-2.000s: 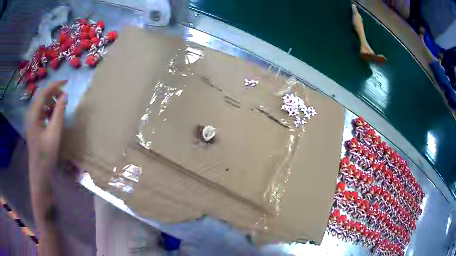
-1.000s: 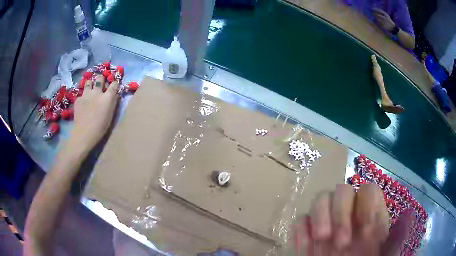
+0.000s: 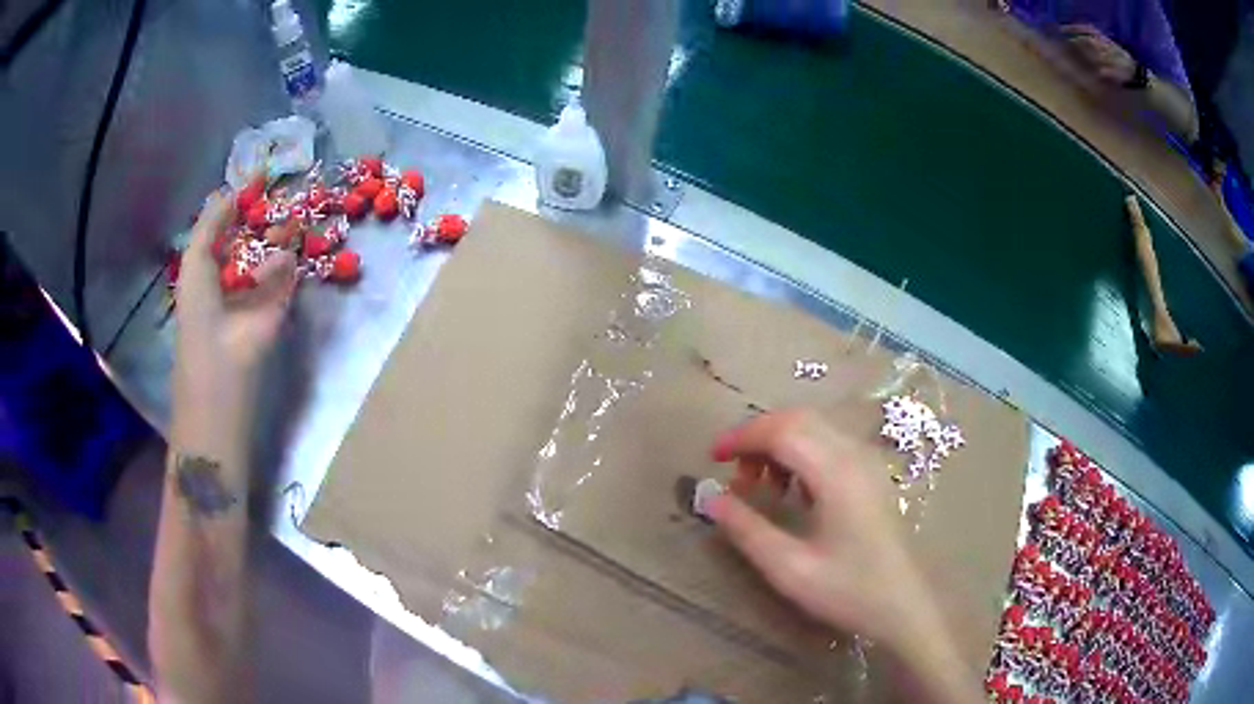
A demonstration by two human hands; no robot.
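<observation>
My left hand [image 3: 241, 296] is palm up at the left, with several red-topped figurines in its curled fingers. Loose figurines [image 3: 374, 193] lie on the metal just behind and right of it. My right hand [image 3: 825, 516] is over the middle of the cardboard [image 3: 426, 371], thumb and forefinger at the small white glue cup [image 3: 708, 497]; whether it grips the cup is hard to tell. A pile of small white parts [image 3: 919, 429] and a few set apart [image 3: 810, 369] lie near the cardboard's far edge.
Rows of figurines [image 3: 1100, 591] stand at the right. A white bottle [image 3: 571, 162] and a clear labelled bottle [image 3: 294, 58] stand at the back left. A tan piece [image 3: 1148, 275] lies on the green belt [image 3: 949, 206]. Another person is across it.
My left hand has turned up and lifted several figurines from the loose cluster. My right hand has moved left, from the near right to the glue cup. The view has shifted.
</observation>
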